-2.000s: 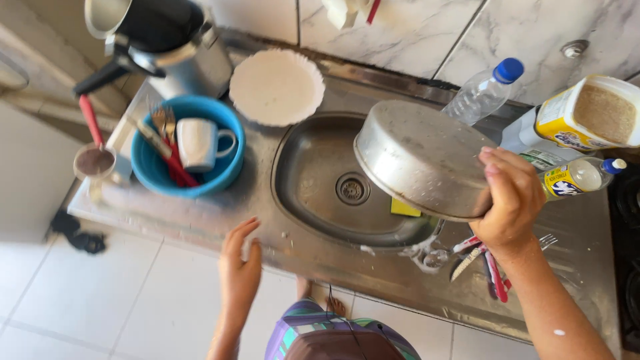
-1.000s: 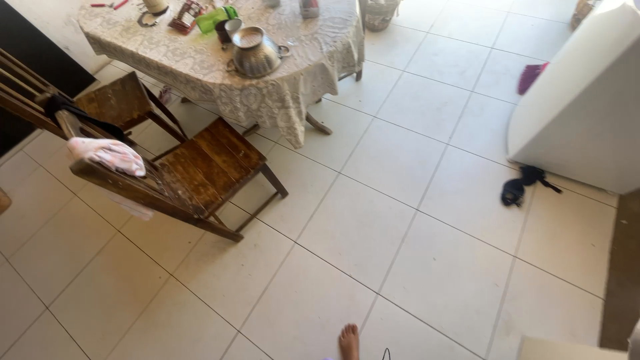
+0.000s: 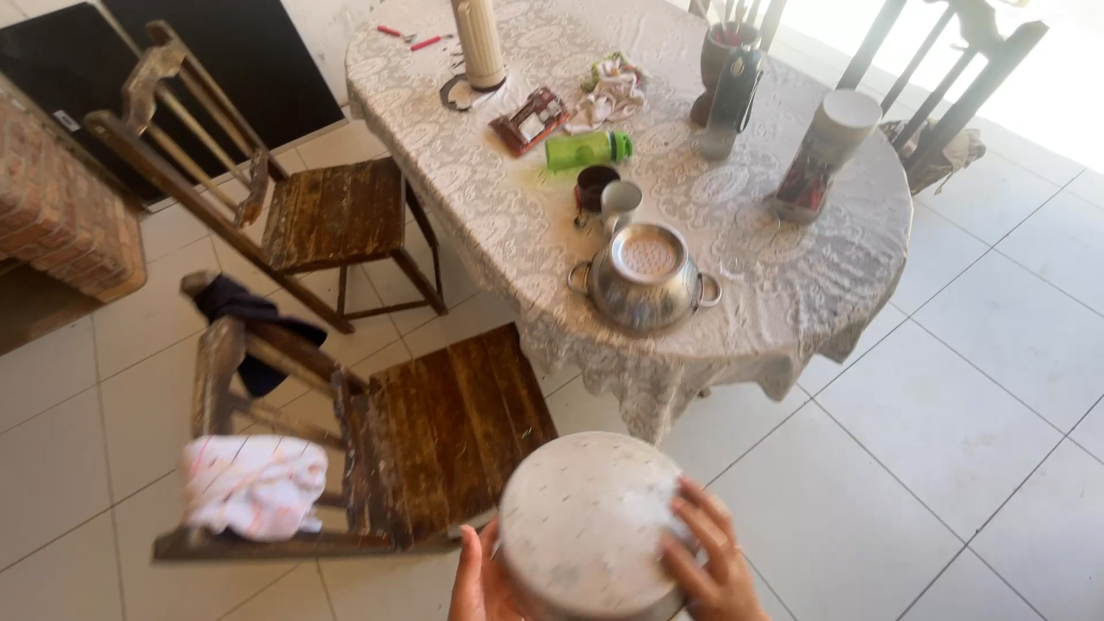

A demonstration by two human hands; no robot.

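Observation:
My left hand (image 3: 485,573) supports the left side of a round aluminium pan (image 3: 595,517), held with its flat base facing up. On the right side, my right hand (image 3: 711,561) grips the same pan, its fingers over the edge of the base. The pan is off the table, low in the view, near a wooden chair's seat (image 3: 457,431). Beyond it, a steel colander (image 3: 647,289) sits upside down at the near end of the table, beside a light cup (image 3: 621,201) and a dark cup (image 3: 595,188).
The table bears a lace tablecloth (image 3: 724,319), a green bottle (image 3: 586,151), a thermos (image 3: 479,43), a brown packet (image 3: 530,121), a dark bottle (image 3: 733,99) and a lidded container (image 3: 819,159). Another wooden chair (image 3: 336,211) stands left. A pinkish cloth (image 3: 254,487) hangs over the nearer chair.
The view has turned from the sink to the table. Two seconds ago only my right hand held the pan, above the sink; now both hands are on it.

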